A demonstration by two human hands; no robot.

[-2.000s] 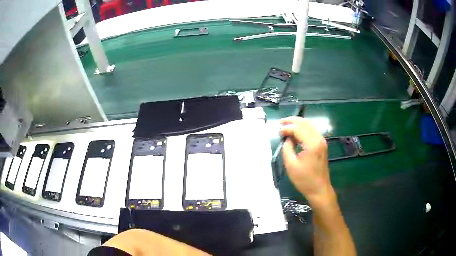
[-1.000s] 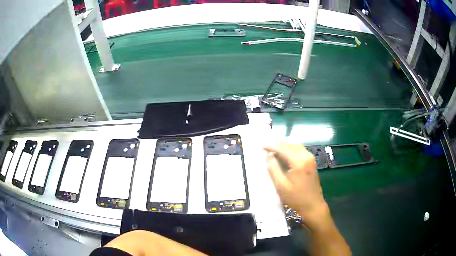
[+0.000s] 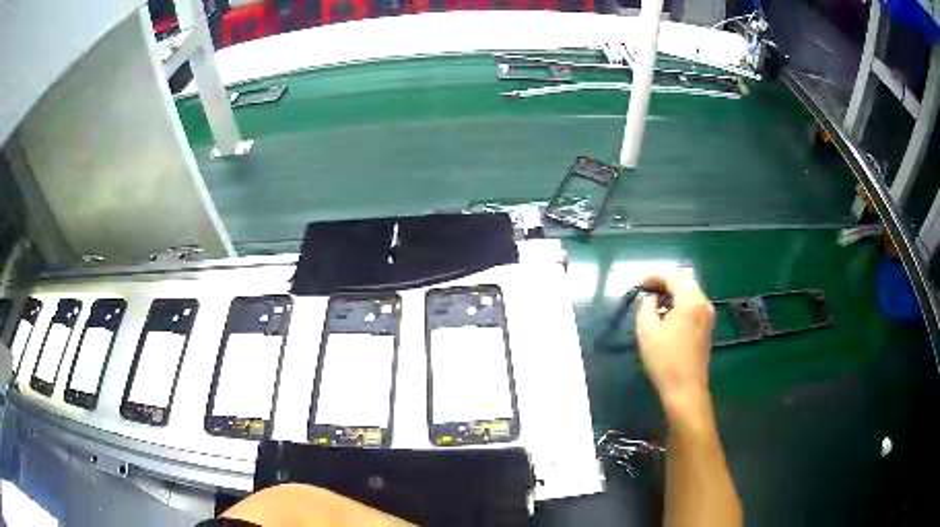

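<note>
My right hand (image 3: 675, 335) is over the green conveyor (image 3: 742, 401), right of the white belt's end. Its fingers are shut on a thin dark piece, blurred and nearly edge-on, which looks like a phone middle frame (image 3: 622, 315). Several black middle frames (image 3: 471, 434) stand side by side in a row on the white infeed belt (image 3: 562, 412). Just right of my hand, frames (image 3: 796, 328) lie lengthwise on the green conveyor, one partly hidden by the hand. My left forearm (image 3: 320, 506) shows at the bottom edge; its hand is not visible.
Black flat pieces lie along the belt's far edge (image 3: 407, 252) and near edge (image 3: 412, 482). A set-aside frame (image 3: 583, 194) lies angled beyond the belt end near clear scraps. A white post (image 3: 640, 93) stands behind it. The machine housing (image 3: 113, 154) is at left. Pale strips lie on the far conveyor.
Two seconds ago the row had one frame fewer at its right end. Since one second ago my right hand has moved right, off the white belt, and a dark piece now shows in its fingers.
</note>
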